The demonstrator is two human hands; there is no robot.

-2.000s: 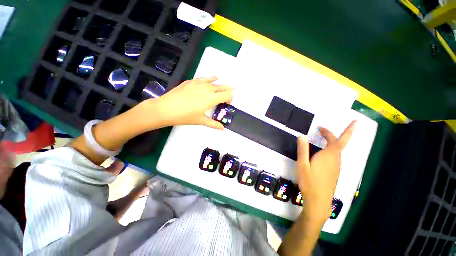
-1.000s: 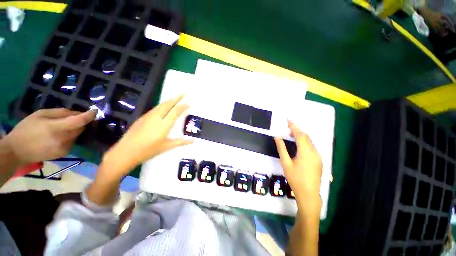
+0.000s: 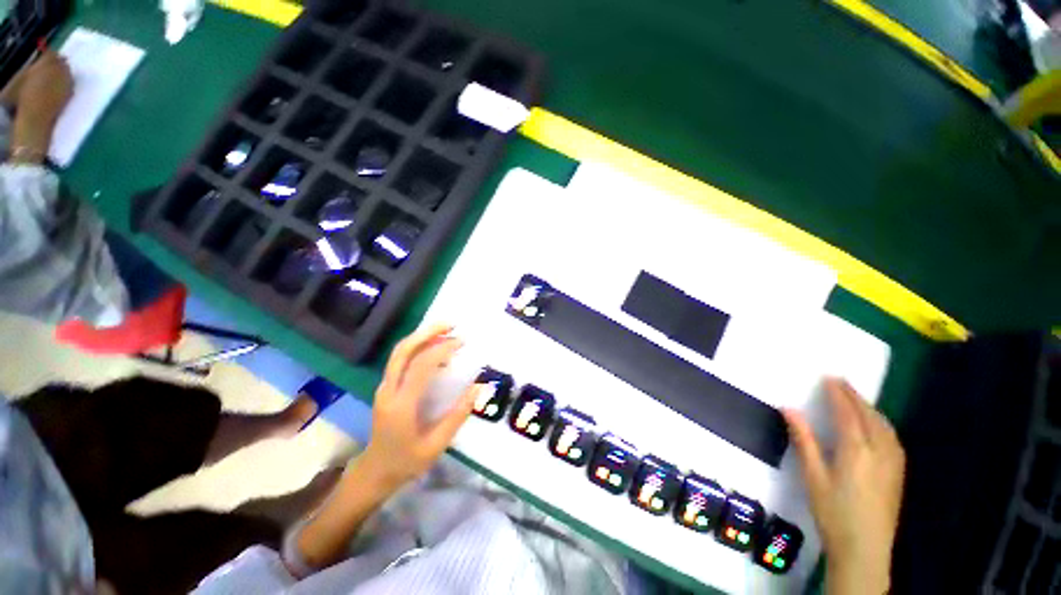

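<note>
Several lit watch heads (image 3: 613,463) stand in a slanting row along the near edge of the white mat (image 3: 489,250). One more lit watch head (image 3: 529,299) stands on the left end of the long black strip (image 3: 663,370). Flat black squares (image 3: 676,314) lie above the strip. My left hand (image 3: 421,401) is at the row's left end, fingers apart, its thumb tip at the leftmost watch; whether it touches is unclear. My right hand (image 3: 852,471) is open at the strip's right end, fingertips by its corner, holding nothing visible.
A black compartment tray (image 3: 390,209) with shiny dark pieces and a white label (image 3: 492,107) is at upper left. Dark stacked trays (image 3: 1030,465) stand at right. Yellow tape (image 3: 745,215) runs behind the mat. Another person's hand (image 3: 43,99) is by paper at far left.
My left hand has moved from the strip's left end to the row's left end. My right hand has shifted toward the strip's right end, uncovering the row. Another person's hand has left the tray.
</note>
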